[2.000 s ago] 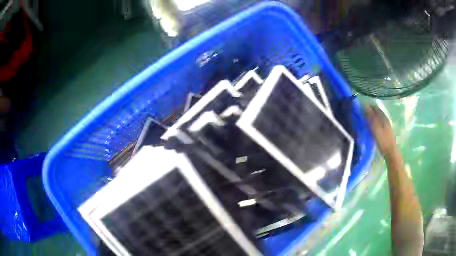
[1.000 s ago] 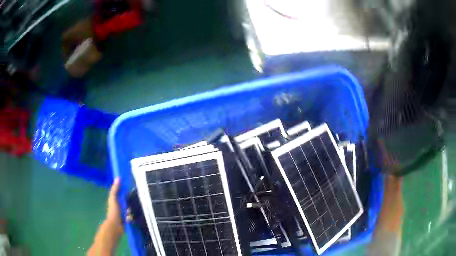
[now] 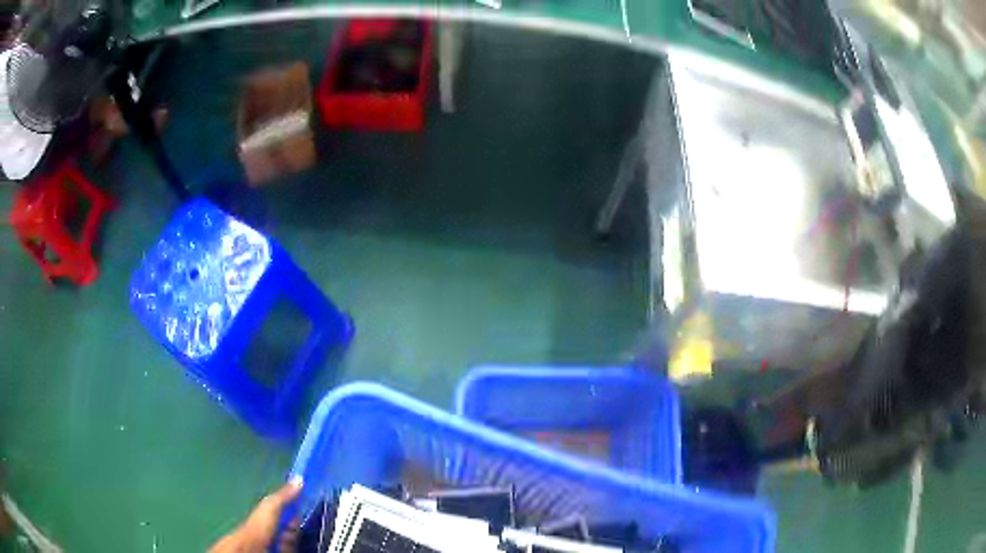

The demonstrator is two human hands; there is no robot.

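A blue basket (image 3: 541,464) is at the bottom of the view, cut off by the lower edge. Several white-bordered solar panels (image 3: 373,523) lie in it at mixed angles, with dark panel parts among them. My left hand (image 3: 270,523) grips the basket's left rim, with the fingers partly hidden. My right hand is not in view. A second blue basket (image 3: 573,378) stands just beyond the first, partly covered by it, with something brownish inside.
A blue stool (image 3: 216,286) stands at the left, with a red stool (image 3: 63,221) and a fan (image 3: 49,86) beyond it. A cardboard box (image 3: 276,121) and red crate (image 3: 375,76) are under the table. The panel tester (image 3: 757,194) stands at the right.
The held basket has moved lower in the view, and the view now takes in the second basket, stools and tester. My right hand has gone out of view.
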